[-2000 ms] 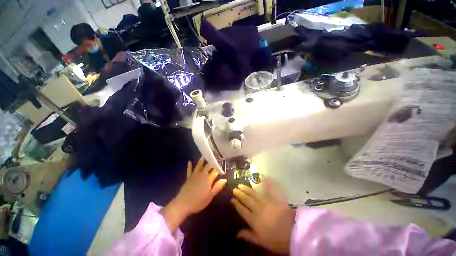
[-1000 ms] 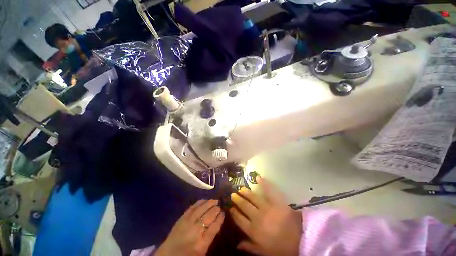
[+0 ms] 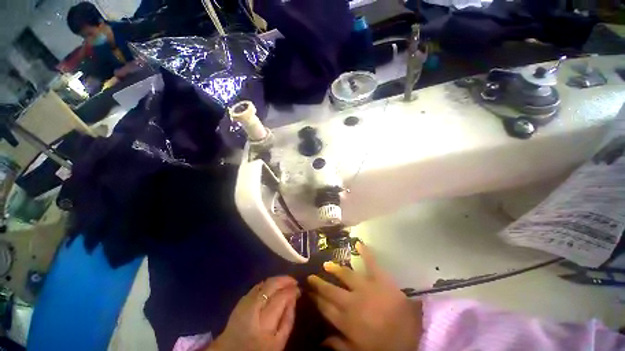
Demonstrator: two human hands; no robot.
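A dark navy garment panel (image 3: 199, 281) lies under both hands and runs up to the needle area of the cream-white sewing machine (image 3: 411, 151). The presser foot (image 3: 339, 255) is lit yellow at the head's lower end. My left hand (image 3: 264, 315) rests on the cloth left of and below the foot, fingers together, a ring on one finger. My right hand (image 3: 366, 308) lies flat on the cloth just below the foot, fingers slightly apart, fingertips near it. The needle tip and the seam are hidden.
A heap of dark cloth (image 3: 123, 185) lies at left, with a clear plastic bag (image 3: 226, 86) over it. A blue board (image 3: 86, 298) is at the left edge. A printed sheet (image 3: 576, 219) hangs at right above thread snips (image 3: 593, 277). A masked person (image 3: 96, 34) sits behind.
The left hand has moved down and away from the foot since the first frame, its fingers now closer together. The right hand stays by the foot. The camera view has shifted closer.
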